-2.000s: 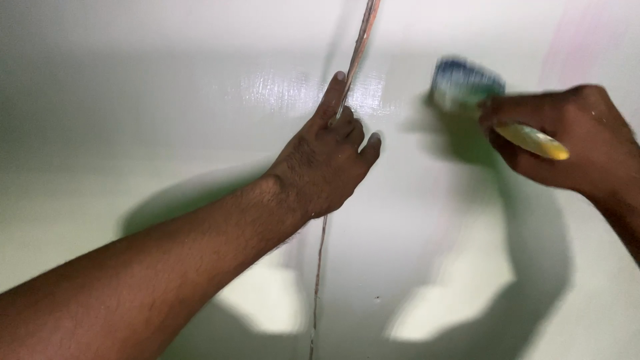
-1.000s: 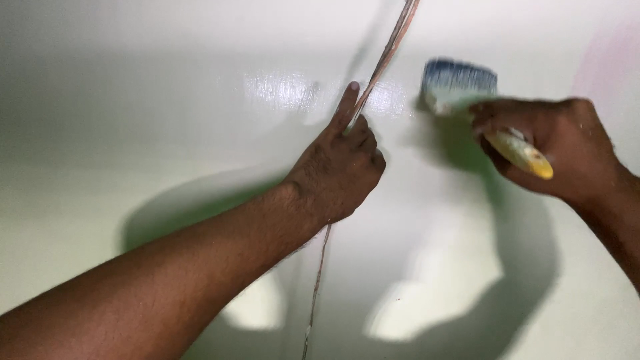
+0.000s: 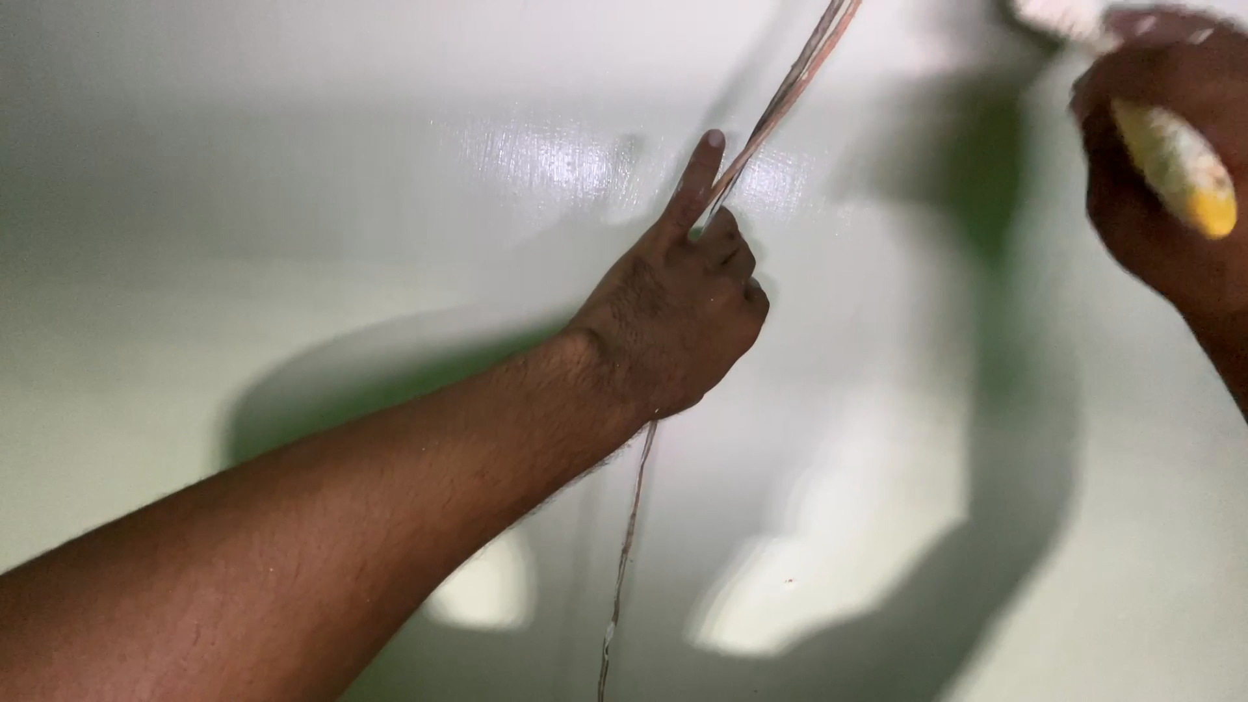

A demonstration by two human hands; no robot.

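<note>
My left hand (image 3: 682,302) is against the light painted wall (image 3: 322,214), its fingers curled around a thin twisted cable (image 3: 790,88) and its thumb pointing up along it. The cable runs from the top edge through the hand and hangs down below the wrist. At the upper right my right hand (image 3: 1160,166) grips a paintbrush (image 3: 1180,171) with a yellow-tipped, paint-smeared handle. The brush head is blurred and mostly cut off by the top edge, so its contact with the wall cannot be told.
A glossy, wet-looking patch (image 3: 575,166) shows on the wall beside the cable. Shadows of both arms fall across the wall, with brighter patches between them low down. A small speck (image 3: 790,581) marks the lower wall.
My right hand has moved up and to the right with the paintbrush. My left hand stays on the cable.
</note>
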